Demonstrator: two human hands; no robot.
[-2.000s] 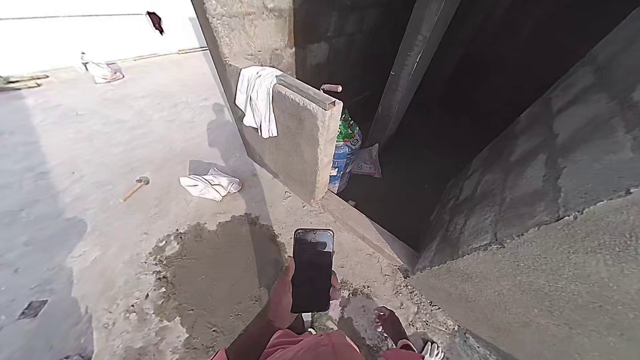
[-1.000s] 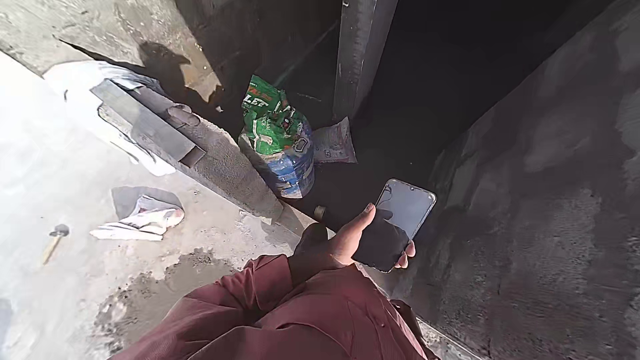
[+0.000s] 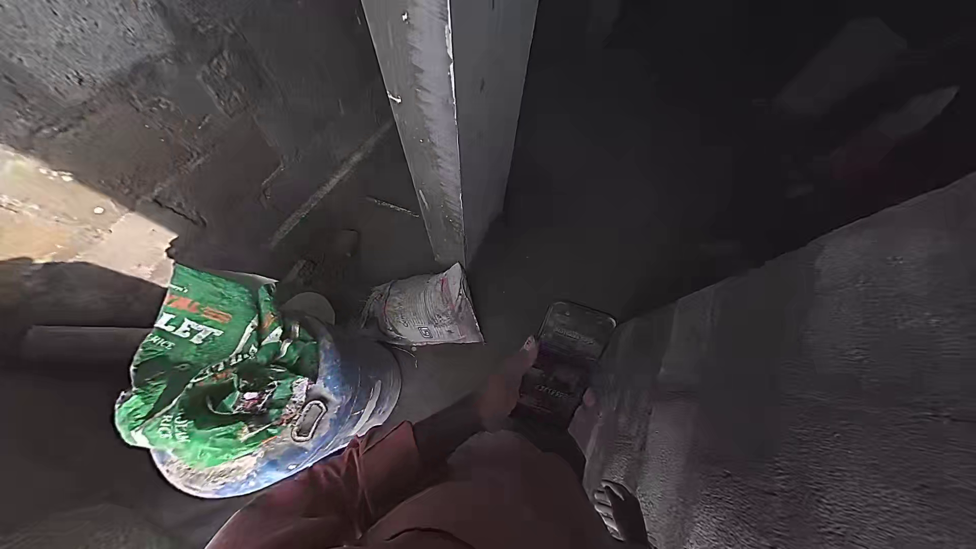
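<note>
My left hand (image 3: 507, 385) is shut on a smartphone (image 3: 568, 362), with the thumb along its left edge and fingertips at its right edge. The phone lies face up, its screen dark with faint shapes on it. My right hand is not in view. To the left of the phone stands a blue and white bucket (image 3: 358, 381) with a crumpled green printed sack (image 3: 206, 343) over its top. Just beyond, a pale printed bag (image 3: 431, 309) lies on the shaded floor.
A grey upright post (image 3: 457, 114) rises beyond the bag. A rough concrete wall (image 3: 801, 396) runs along the right, with deep shadow behind it. Another rough wall (image 3: 191, 114) is at the upper left, with a sunlit patch. What looks like a sandalled foot (image 3: 619, 509) shows below the phone.
The view has swung from the sunlit floor into the shaded space; the low wall with the white cloth and the hammer have left it. The phone stays in my left hand.
</note>
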